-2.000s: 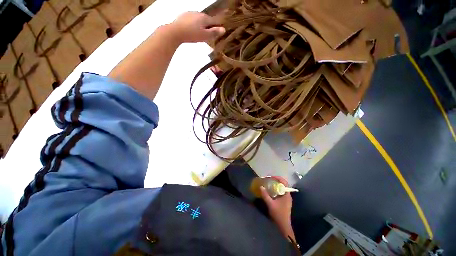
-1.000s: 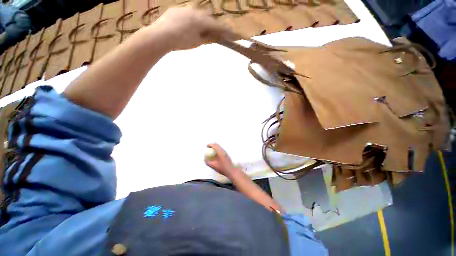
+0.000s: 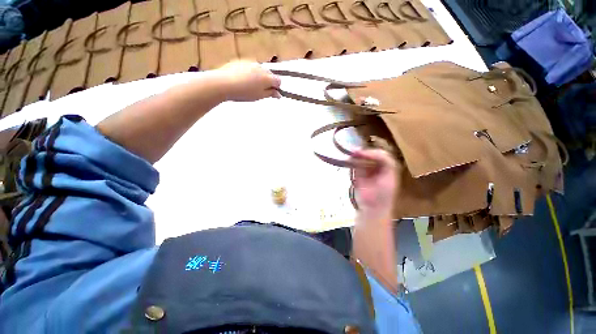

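A stack of brown bag bodies (image 3: 451, 130) lies on the right part of the white table (image 3: 229, 156). My left hand (image 3: 251, 81) is closed on the long brown handle (image 3: 310, 98) of the top bag body, and the strap is stretched towards the left. My right hand (image 3: 376, 179) is at the near left edge of the stack, at a lower looped strap; it is blurred, and I cannot tell whether its fingers grip the strap. The glue bottle (image 3: 279, 195), small with amber contents, stands on the table left of my right hand.
A row of overlapped bag pieces (image 3: 255, 39) with curved handles runs along the far side. More brown pieces (image 3: 19, 147) lie at the left edge. A purple-blue bundle (image 3: 552, 45) is beyond the table at far right. The grey floor has yellow lines (image 3: 485, 297).
My right hand has let go of the glue bottle on the table and moved right to the stack's straps. My left hand has lowered slightly, still holding the handle.
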